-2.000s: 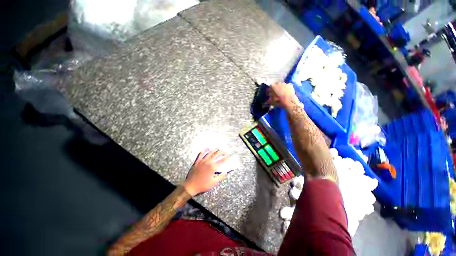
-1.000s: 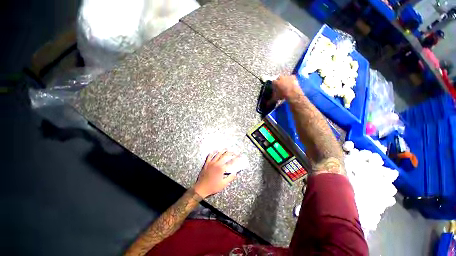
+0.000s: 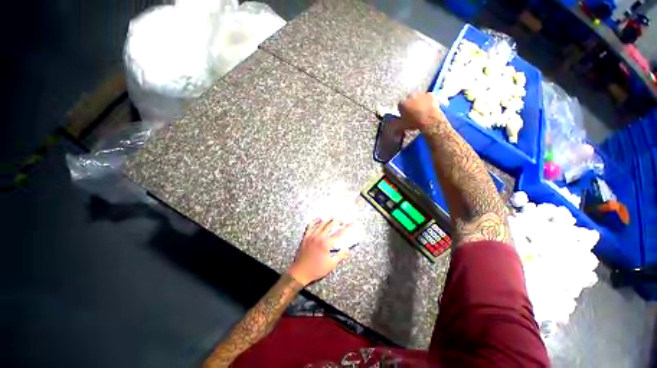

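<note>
My left hand [image 3: 318, 251] rests on the tabletop near its front edge, its fingers and thumb around a white clay piece [image 3: 347, 236]. My right hand [image 3: 420, 111] is curled at the far end of the smartphone [image 3: 389, 138]; whether it holds anything is hidden. A tiny pale lump [image 3: 385, 111] lies beside it. The digital scale [image 3: 406, 217] shows lit green displays. Its blue plate [image 3: 418, 169] is partly covered by my right forearm. The pile of white lumps [image 3: 553, 255] lies right of my right arm.
A blue tray [image 3: 484, 142] behind the scale holds cream pieces. A second blue bin [image 3: 530, 183] holds a clear bag [image 3: 565, 129] and an orange-and-black object [image 3: 609, 210]. Bulky clear bags of white material [image 3: 173, 54] stand at the far left beyond the speckled tabletop [image 3: 248, 129].
My right hand has moved off the phone's body to its far end, leaving more of the phone visible. My left hand stays around the white piece. The camera view has shifted.
</note>
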